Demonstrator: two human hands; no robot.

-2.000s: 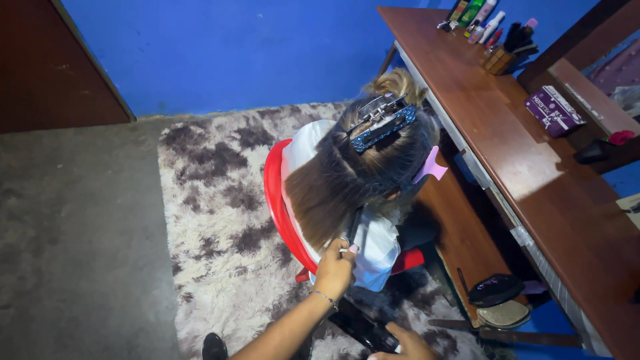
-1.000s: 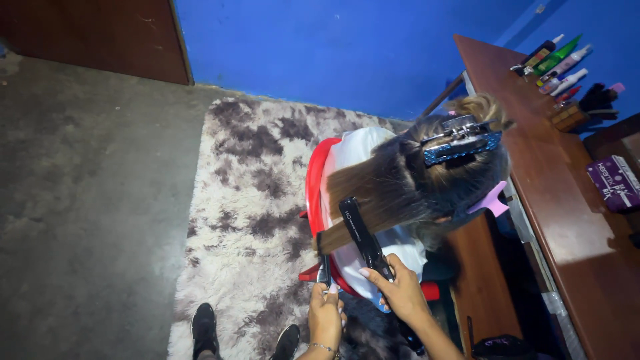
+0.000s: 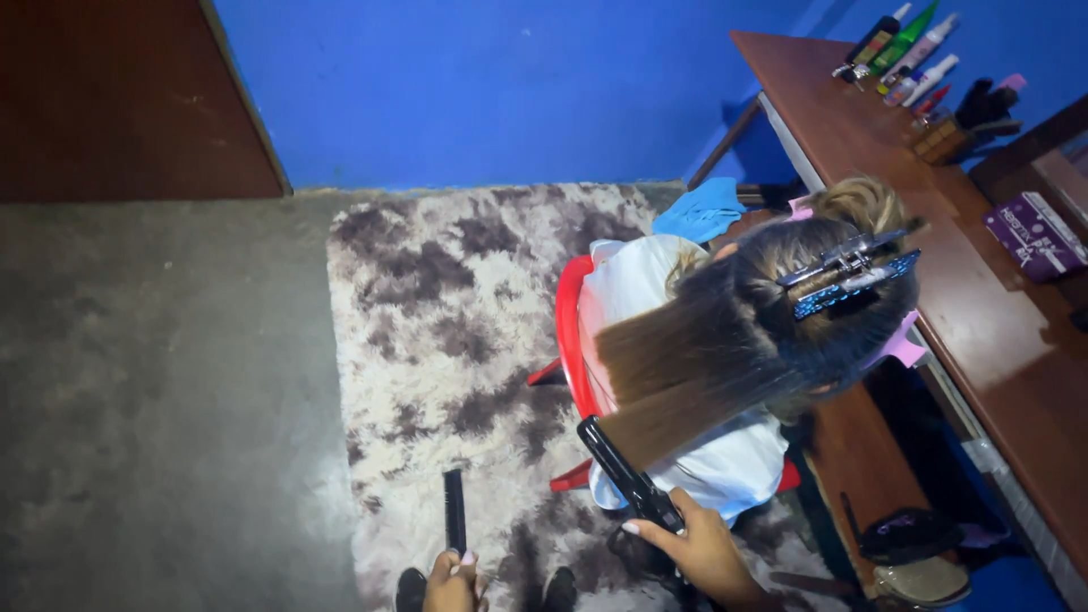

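A person with long brown hair [image 3: 697, 365] sits on a red plastic chair [image 3: 575, 340], a white cape [image 3: 731, 463] over the shoulders. Metallic and blue glittery hair clips [image 3: 854, 276] hold up the top section, and a pink clip [image 3: 903, 342] sits at the side of the head. My right hand [image 3: 710, 544] grips a black hair straightener [image 3: 625, 476], its plates at the ends of the lower strands. Low on the left, my left hand [image 3: 455, 582] holds a black comb [image 3: 455, 510] upright, away from the hair.
A wooden table [image 3: 952, 255] along the right carries bottles [image 3: 905, 51], a brush holder [image 3: 942, 140] and a purple box [image 3: 1037, 234]. A blue cloth [image 3: 701, 208] lies beyond the chair. A patterned shaggy rug [image 3: 442, 323] covers the floor. A black pouch [image 3: 909, 535] is on the lower shelf.
My left hand with the comb has moved away from the hair, where it was a second ago. The straightener has moved from across the strands to their ends.
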